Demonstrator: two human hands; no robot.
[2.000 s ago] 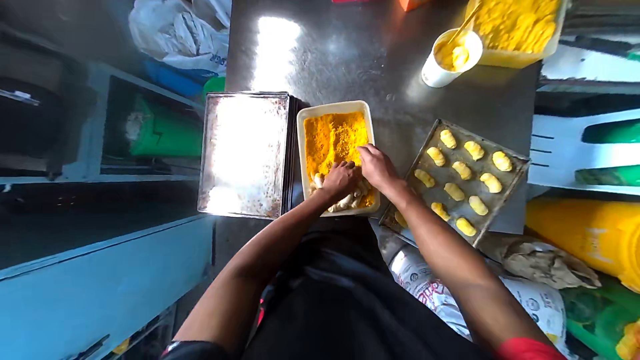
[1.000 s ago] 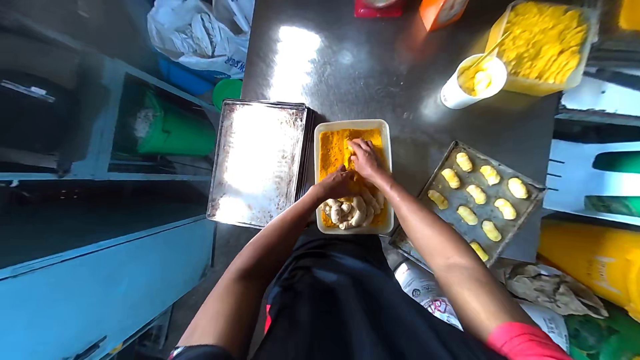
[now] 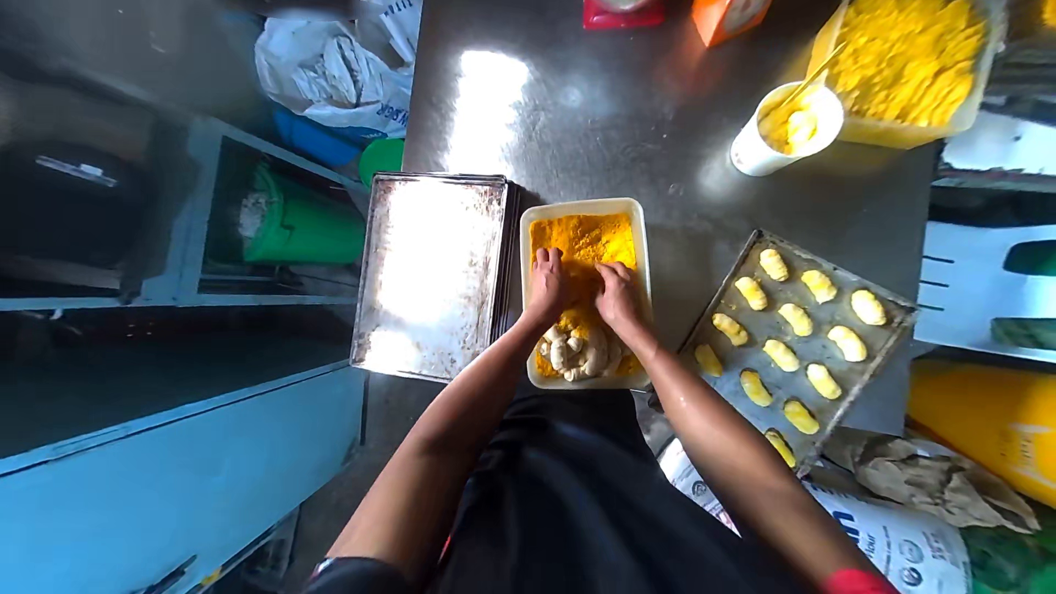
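A cream plastic tub (image 3: 646, 289) stands at the table's near edge, with orange-yellow crumbs (image 3: 582, 231) spread over its bottom. Pale dough pieces (image 3: 577, 355) are heaped at its near end, some dusted yellow. Both hands are inside the tub: my left hand (image 3: 548, 285) touches the crumbs by the left wall, and my right hand (image 3: 616, 293) is in them by the right wall, fingers bent. Whether either set of fingers holds a piece is hidden. On the right, yellow-coated dough pieces (image 3: 780, 355) lie in loose rows on a tilted metal baking tray (image 3: 858, 396).
Stacked baking trays (image 3: 433, 272) sit close left of the tub. Farther back on the right are a white cup (image 3: 752, 153) with yellow contents and a stick, and a large container (image 3: 895, 136) of yellow filling or spread. Red and orange (image 3: 716, 25) objects stand at the far edge.
My hands were close together in the tub a second ago; now they are apart, the left one farther forward along the left side. The view has shifted somewhat.
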